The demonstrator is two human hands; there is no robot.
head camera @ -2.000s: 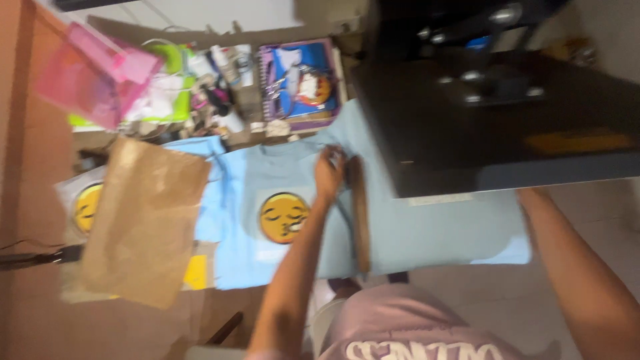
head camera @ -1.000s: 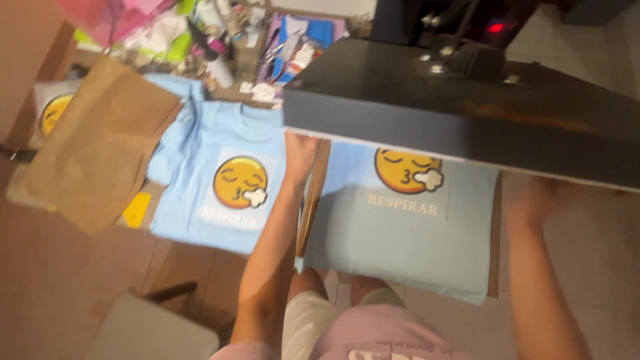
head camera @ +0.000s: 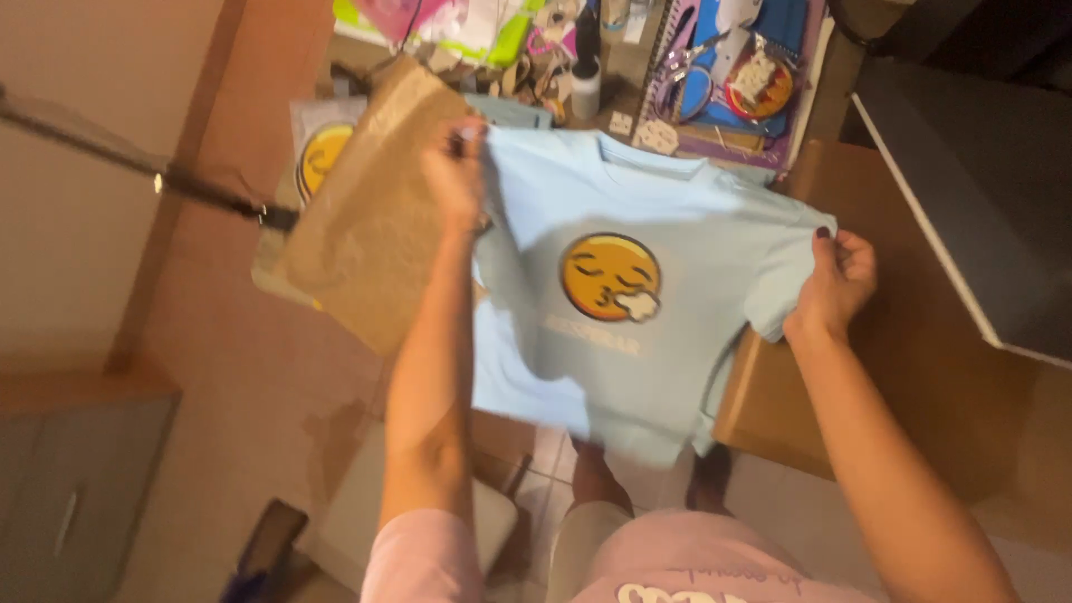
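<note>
A light blue T-shirt [head camera: 662,385] with a yellow puffing-face emoji and pale lettering hangs spread between my two hands. My left hand [head camera: 459,172] pinches its shoulder or sleeve at the left, beside a brown paper sheet [head camera: 368,226]. At the right, my right hand [head camera: 833,280] grips the end of the other sleeve. The sheet partly covers another printed emoji [head camera: 322,159]. The raised dark plate of a heat press [head camera: 997,193] is at the upper right, above a brown lower surface [head camera: 896,360]. Part of more blue cloth [head camera: 519,111] shows behind the shirt.
Behind the shirt lie a spiral notebook [head camera: 649,79], scissors [head camera: 687,84], a small bottle [head camera: 585,88] and a bright green tray [head camera: 511,42] among loose scraps. A pale seat [head camera: 360,519] stands below. A dark rod [head camera: 209,197] reaches in from the left.
The printed shirt that lay under the press plate one second ago is now off it, held up at the left of the press. The view has swung right.
</note>
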